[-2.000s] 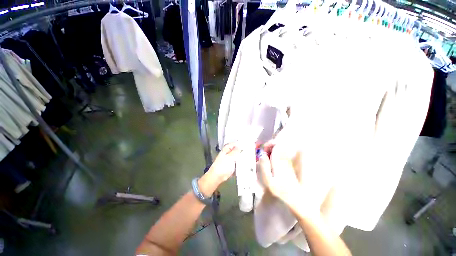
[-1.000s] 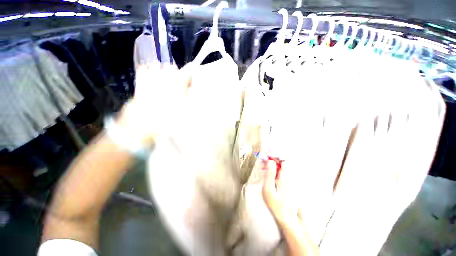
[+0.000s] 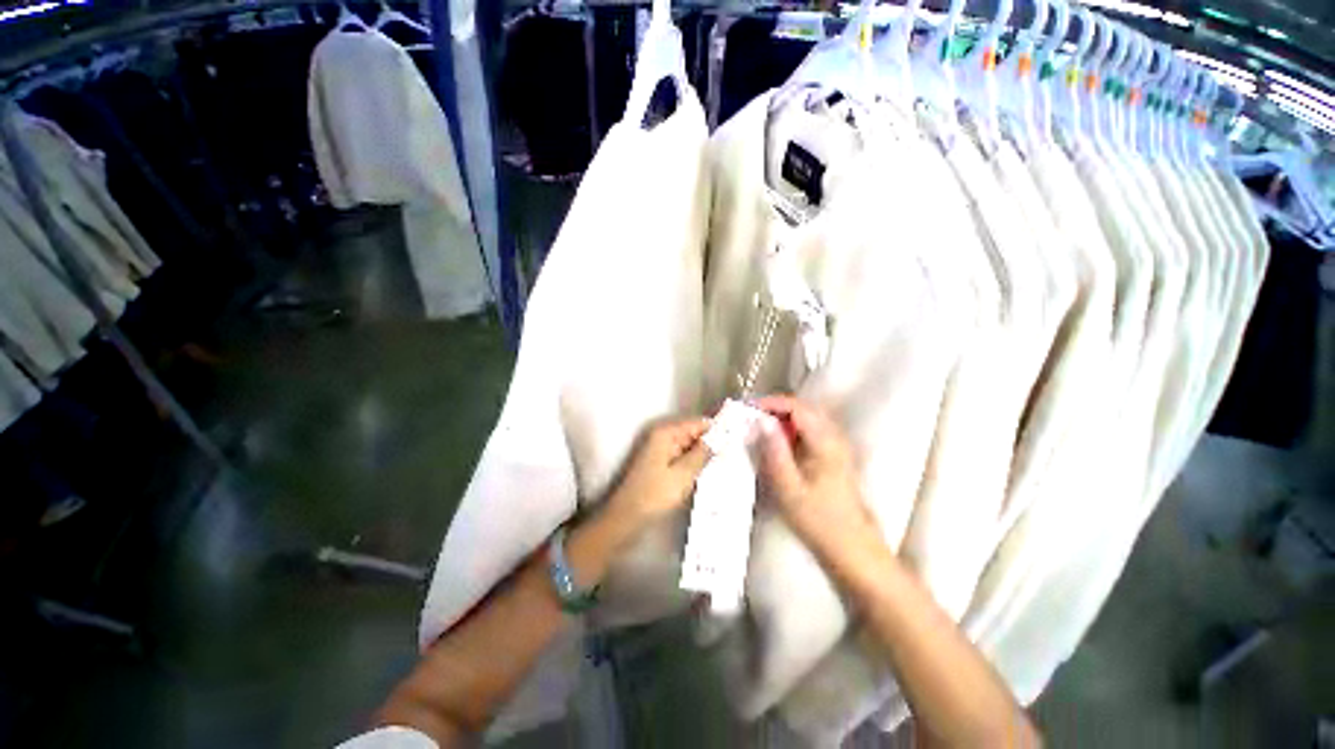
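Observation:
A cream jacket (image 3: 842,278) with a dark neck label (image 3: 801,171) hangs in front of me. A white hang tag (image 3: 718,530) hangs from it on a pale tag string (image 3: 760,347). My left hand (image 3: 662,471) pinches the tag's upper left edge. My right hand (image 3: 814,465) is at the tag's upper right, fingertips on it. A bit of red shows between the right fingers; the rest of that red thing is hidden. Another cream jacket (image 3: 622,278) hangs just left, its sleeve behind my left forearm.
More cream jackets (image 3: 1083,293) hang close together on white hangers to the right. A blue-wrapped rail post (image 3: 476,139) stands behind at left. Other racks hold pale garments (image 3: 44,249), a cream garment (image 3: 384,132) and dark garments (image 3: 1271,329). Rack feet (image 3: 366,563) stand on the floor.
A cream jacket has moved along the rail to the left, carried by my left hand one second ago. My left hand has let it go and come back to a tag beside my right hand.

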